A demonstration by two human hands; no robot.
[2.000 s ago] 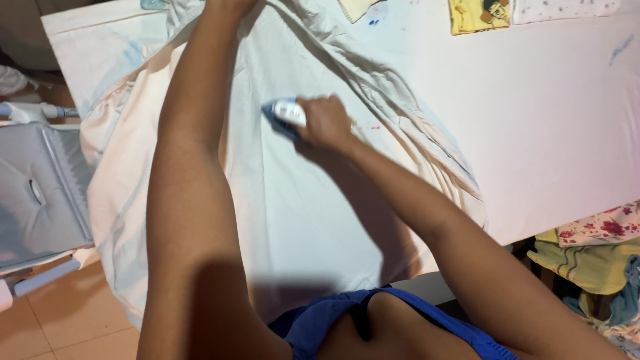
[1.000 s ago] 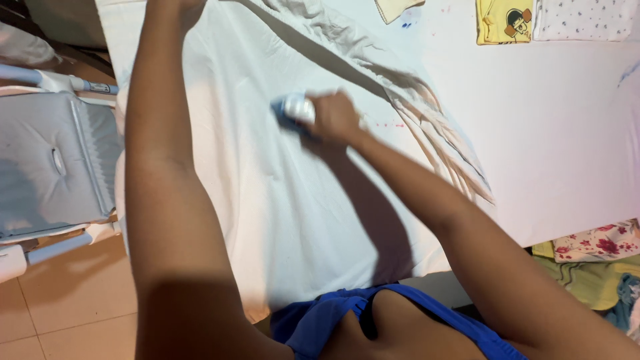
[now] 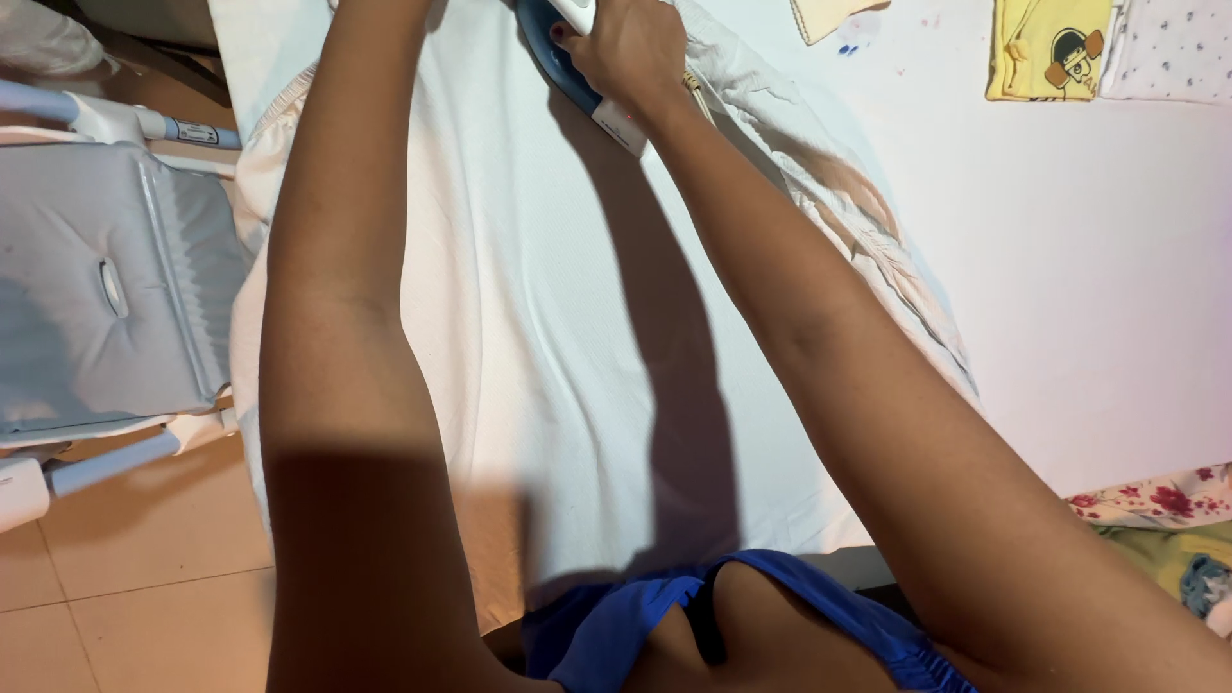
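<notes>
My right hand [image 3: 630, 53] is closed around the white handle of a blue and white clothes iron [image 3: 563, 72], which lies on a pale cloth [image 3: 539, 318] near the top of the view. The cloth has an elastic, gathered edge at the left and bunched folds at the right, beside my right forearm. My left arm reaches up across the cloth's left part; the left hand lies beyond the top edge of the view, so what it touches is hidden.
Right of the cloth is a white table surface [image 3: 1049, 269] with folded yellow clothing [image 3: 1049, 48] and speckled white fabric [image 3: 1169, 48]. A grey padded seat [image 3: 87, 279] on a tubular frame stands left. Patterned cloths [image 3: 1165, 500] lie at the lower right.
My right hand has moved the iron farther up the cloth, away from my body. My left hand, partly seen at the top edge before, is out of view.
</notes>
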